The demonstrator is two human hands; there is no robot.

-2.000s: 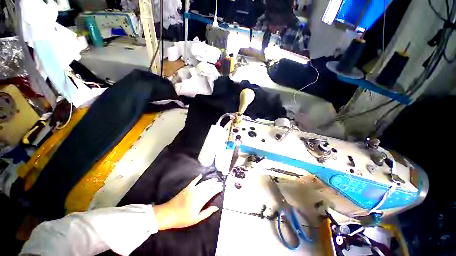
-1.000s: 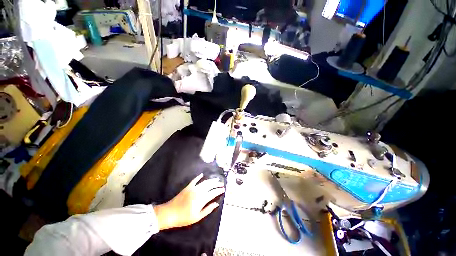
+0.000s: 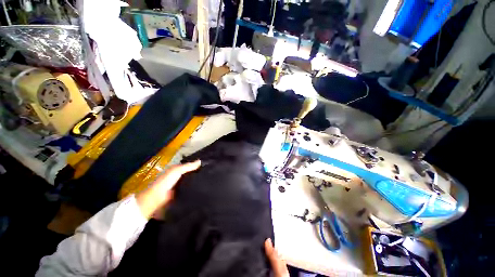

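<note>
Black cloth lies left of the needle area of the white sewing machine with a blue stripe, and hangs toward the lap. My left hand is at the cloth's left edge, slightly blurred; its thumb and fingers are partly hidden, so its grip is unclear. My right hand shows only as fingers at the bottom, touching the cloth's right edge; the rest is cut off by the frame. Presser foot details are too small to tell.
Blue-handled scissors lie on the machine bed. A parts tray is at the right front. A dark strip of cloth lies over the yellow taped surface at left. White scraps are behind. Thread cones stand upper right.
The view has shifted left. My left hand has moved from near the needle to the cloth's left edge. My right hand's fingers have appeared at the bottom.
</note>
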